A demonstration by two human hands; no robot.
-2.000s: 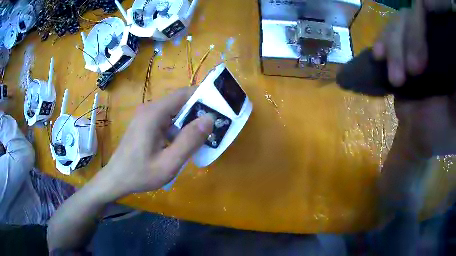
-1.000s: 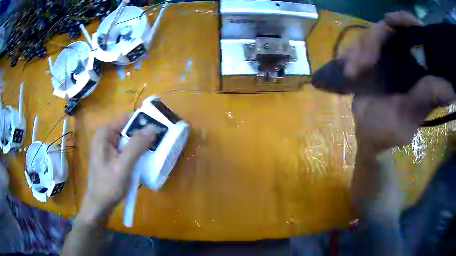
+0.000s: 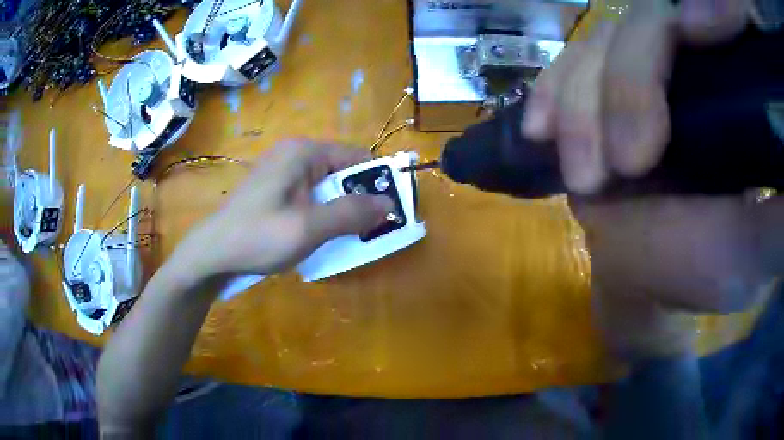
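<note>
My left hand (image 3: 292,202) holds a white camera housing (image 3: 344,259) above the table's middle, its flat face turned up. The thumb presses on the black LED board (image 3: 376,225), which has round silvery dots. My right hand (image 3: 602,94), slightly blurred, grips the black electric screwdriver (image 3: 507,155). The thin screwdriver bit (image 3: 423,165) points left at the board's upper right corner. Whether the bit touches a screw there is too small to tell. Yellowish lead wires (image 3: 392,125) show behind the housing.
The white screw feeder (image 3: 440,80) stands at the back, partly behind my right hand. Several white housings with antennas (image 3: 101,266) lie at left. A dark pile of boards with leads (image 3: 77,39) is at far left. A person's sleeve (image 3: 21,301) shows at the left edge of the orange table (image 3: 481,344).
The screwdriver has moved left from beside the feeder to the housing's face. The housing has turned, and its board now lies close to the bit. The view has shifted slightly.
</note>
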